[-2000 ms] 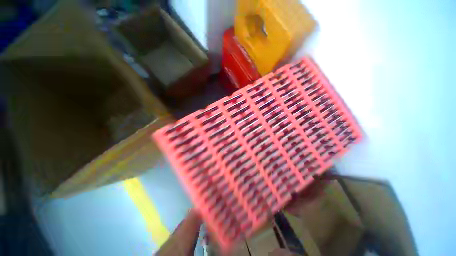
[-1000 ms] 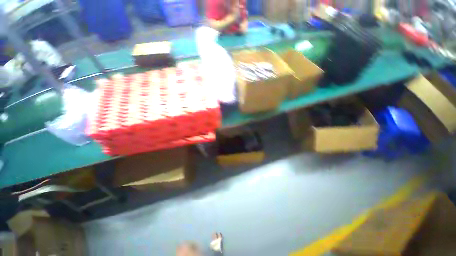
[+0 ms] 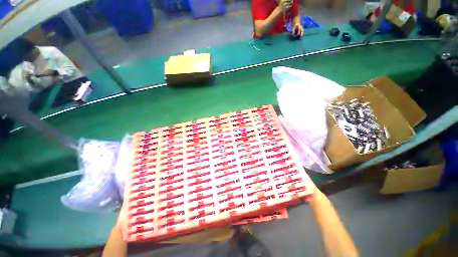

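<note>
A red parts tray (image 3: 216, 175) with rows of slim metal parts in its slots lies level in front of me, over the bench edge. Part of another red tray (image 3: 261, 217) shows under its front edge. My left hand (image 3: 118, 233) is at the tray's left front corner, and my right hand (image 3: 324, 211) is at its right front corner. Both hold the tray by its sides; their fingers are mostly hidden by it.
Bagged parts (image 3: 98, 173) lie left of the tray. A white bag (image 3: 306, 113) and a carton of metal parts (image 3: 359, 125) stand right. Another open carton (image 3: 414, 175) is below the bench. Across the green belt (image 3: 236, 90) are a closed carton (image 3: 188, 68) and seated people.
The view has come closer to the bench. Both hands are now at the sides of the red tray, where one second ago the red stack stood farther off with no hand on it.
</note>
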